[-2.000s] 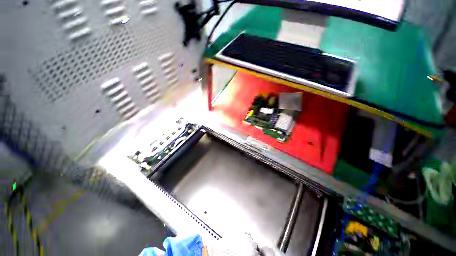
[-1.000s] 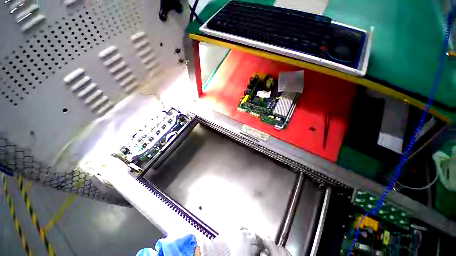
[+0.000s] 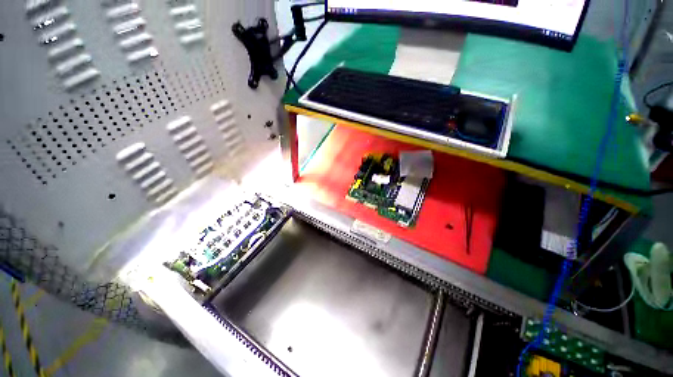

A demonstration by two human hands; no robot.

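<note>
Neither of my hands shows in the head view now. Nearest in front of me is the conveyor, with a grey metal rail and black chain [image 3: 376, 254] along its far side and a shiny metal surface between the rails. A populated circuit board [image 3: 229, 234] lies at the conveyor's left end, brightly lit, by the machine. Another board with yellow blocks [image 3: 544, 366] is cut off by the lower right edge, with a green strip with pale dots [image 3: 564, 344] along its far side.
A large pale vented machine [image 3: 96, 125] stands at left. A red-matted shelf [image 3: 450, 221] holds a sample board [image 3: 390, 188] and thin dark tweezers [image 3: 468, 227]. Above are a keyboard [image 3: 384, 103] and monitor. A coiled blue cord [image 3: 583, 228] hangs at right. A pale green fan [image 3: 653, 272] is at far right.
The gloved hand and blue sleeve at the bottom edge have gone out of view. The camera view has shifted, so the bench and conveyor sit lower and more of the monitor shows.
</note>
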